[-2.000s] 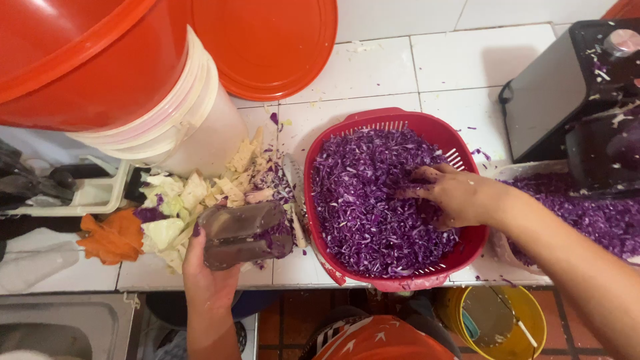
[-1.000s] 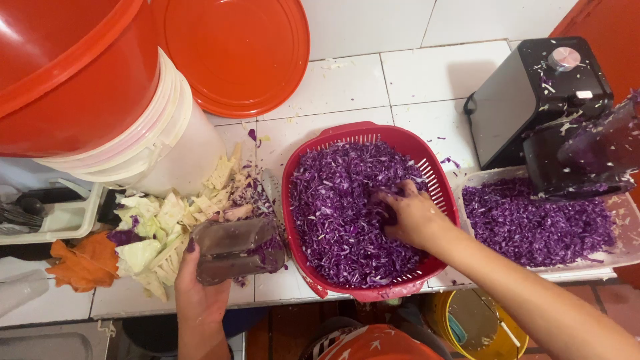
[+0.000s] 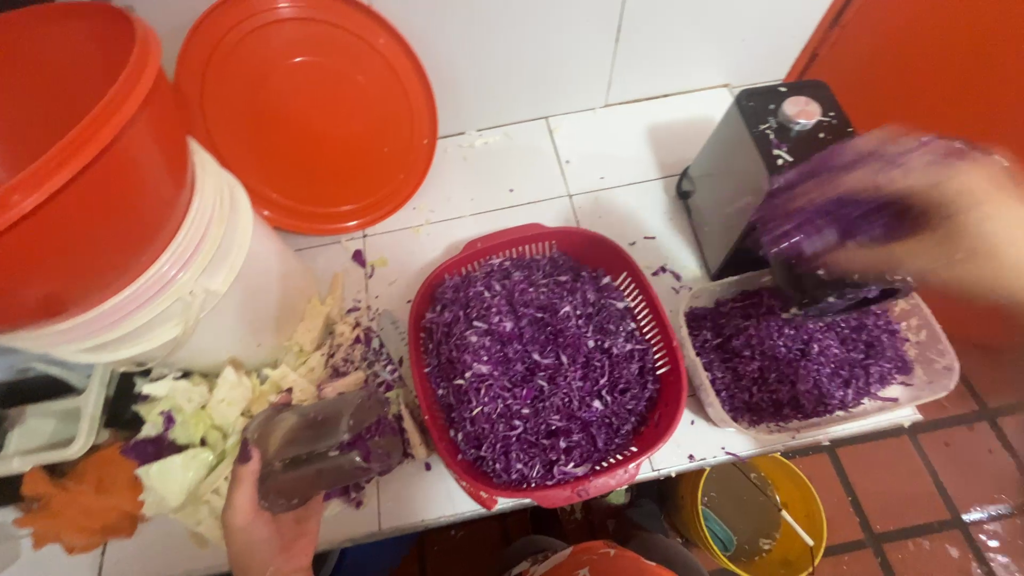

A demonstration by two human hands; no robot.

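Note:
My left hand (image 3: pixel 272 512) holds a translucent dark plastic food pusher or cup (image 3: pixel 324 448), tilted on its side over the cabbage scraps (image 3: pixel 200 432). A red plastic colander (image 3: pixel 416 360) full of shredded purple cabbage (image 3: pixel 544 368) sits at the centre of the counter. My right hand (image 3: pixel 920 216), blurred by motion, is above the dark spout of the electric food shredder (image 3: pixel 728 192); purple cabbage shows at it, but whether the fingers grip it is unclear. Below the spout, a clear plastic tub (image 3: pixel 932 360) holds more shredded purple cabbage.
A red tub (image 3: pixel 72 160) rests on a white bucket (image 3: pixel 256 280) at left, beside a round red lid (image 3: pixel 304 112). An orange cloth (image 3: pixel 80 500) lies at lower left. A yellow bucket (image 3: pixel 808 512) stands on the tiled floor below the counter's front edge. White wall tiles rise behind.
My right hand has left the shredded cabbage in the colander and moved right, up to the shredder. My left hand still holds the dark plastic piece.

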